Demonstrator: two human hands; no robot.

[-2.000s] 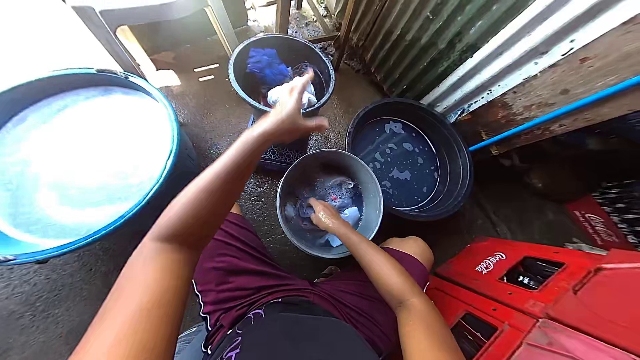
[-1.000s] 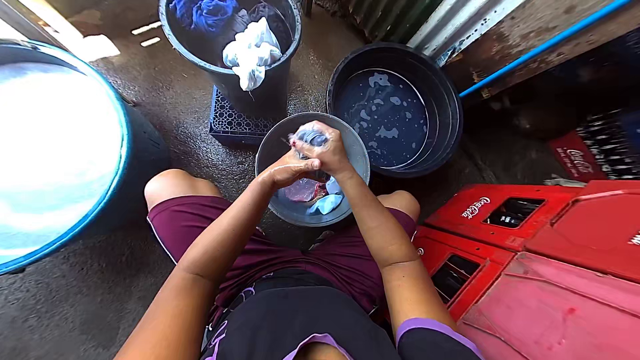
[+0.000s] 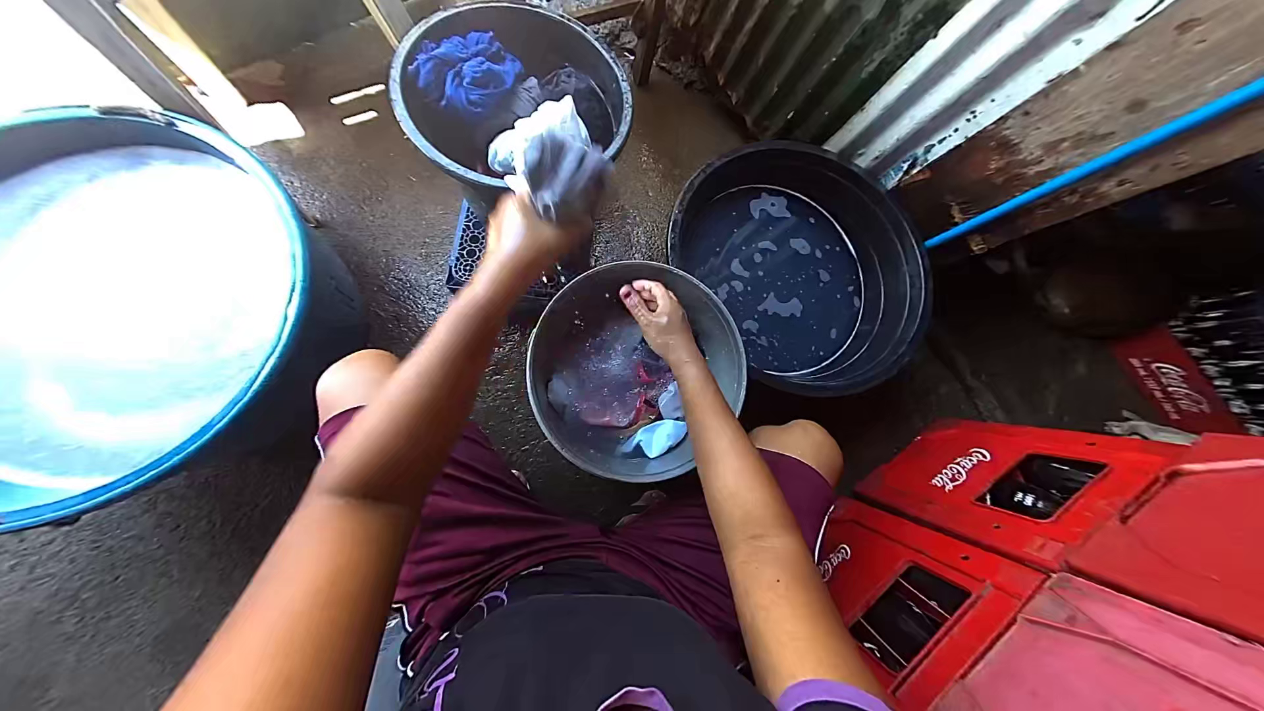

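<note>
My left hand (image 3: 528,237), blurred by motion, grips a bunched grey cloth (image 3: 565,178) at the near rim of the upper grey tub (image 3: 407,123). A white cloth (image 3: 541,126) and a blue cloth (image 3: 467,71) lie in that tub, with darker cloth beside them. Over the middle grey basin (image 3: 541,415), held between the knees, is my right hand (image 3: 660,318), fingers loosely curled and no cloth seen in them. Cloudy water in this basin covers part of a red cloth (image 3: 617,407); a light blue cloth (image 3: 655,437) lies near its lower edge.
A wide black tub (image 3: 913,286) of water with suds patches stands at the right. To the left is a large blue-rimmed drum (image 3: 296,247) of water. Red Coca-Cola crates (image 3: 1027,474) are at the lower right. The upper tub rests on a dark plastic crate (image 3: 469,247).
Both hands were together around a bunched cloth over the middle basin a second ago. They are now apart, my left hand up at the upper tub with grey cloth, my right still over the basin.
</note>
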